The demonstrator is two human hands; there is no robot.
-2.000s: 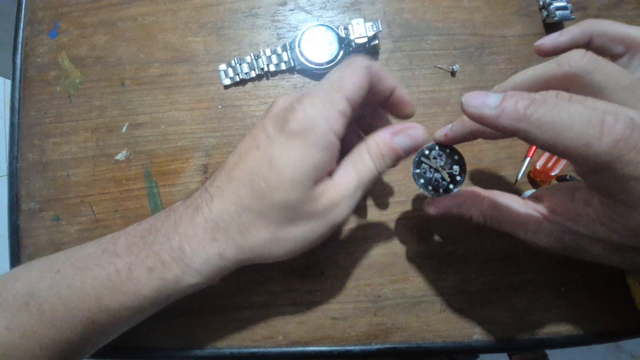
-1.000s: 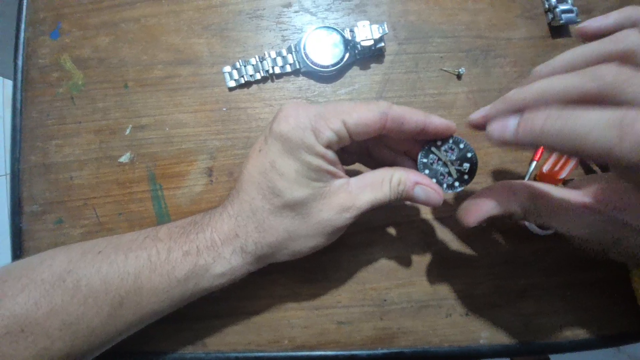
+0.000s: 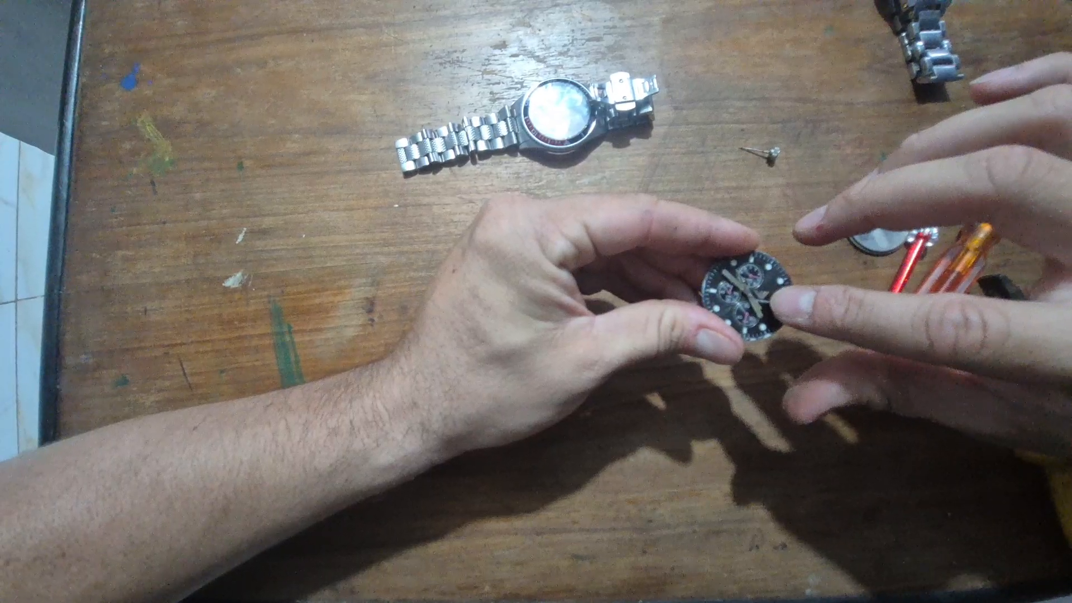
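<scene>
Between the thumb and index finger of my left hand (image 3: 553, 310) is a round black watch dial with hands and small subdials (image 3: 744, 293), held face up by its edge. One fingertip of my right hand (image 3: 946, 276) is at the dial's right edge; its other fingers are spread around and hold nothing. Beyond my left hand, a silver watch case with a metal bracelet (image 3: 559, 113) lies on the wooden table. A small stem with a crown (image 3: 766, 154) lies to the right of it.
A second metal bracelet (image 3: 928, 42) lies at the top right. Partly behind my right hand are a round metal-rimmed part (image 3: 879, 241), a red tool (image 3: 911, 261) and a screwdriver's orange translucent handle (image 3: 961, 258). The wooden table (image 3: 251, 226) has paint marks and a dark left edge.
Both hands were at the dial's edge two seconds ago; one second ago my left hand held it and my right hand was apart. Now a right fingertip is back at its edge.
</scene>
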